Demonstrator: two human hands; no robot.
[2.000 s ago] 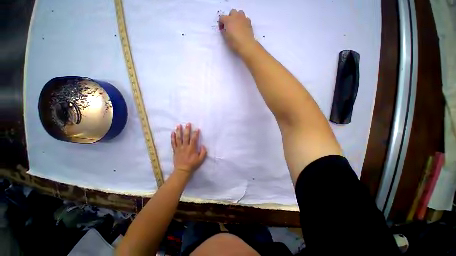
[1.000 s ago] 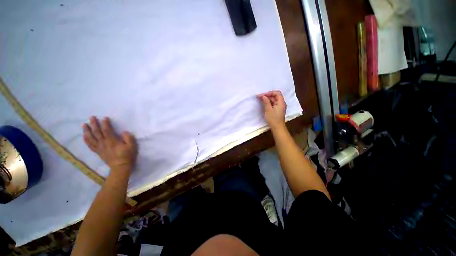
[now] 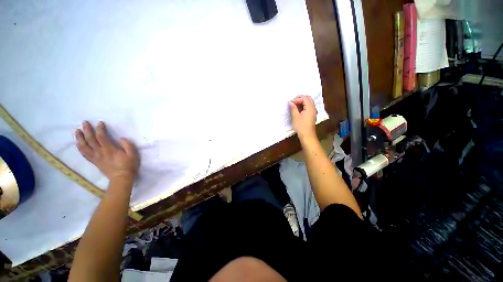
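White fabric lies spread on the table, with a small crease at its near edge. My left hand rests flat on the cloth at the left, fingers spread, holding nothing. My right hand is at the near right corner of the cloth, thumb and fingertips pinched together. Whether a pin or a bit of cloth is between them cannot be seen. A yellow tape measure lies slanted left of my left hand, its end over the near edge. The pin tin, blue outside, is cut off by the left picture edge.
A black fabric weight lies on the cloth at the top. Right of the cloth, a metal rail runs along the brown table. A red-and-white machine stands at its near end. Red and yellow sticks and papers lie beyond.
The view has swung right. My right hand has come from far out on the cloth to its near right corner. My left hand still lies flat on the cloth.
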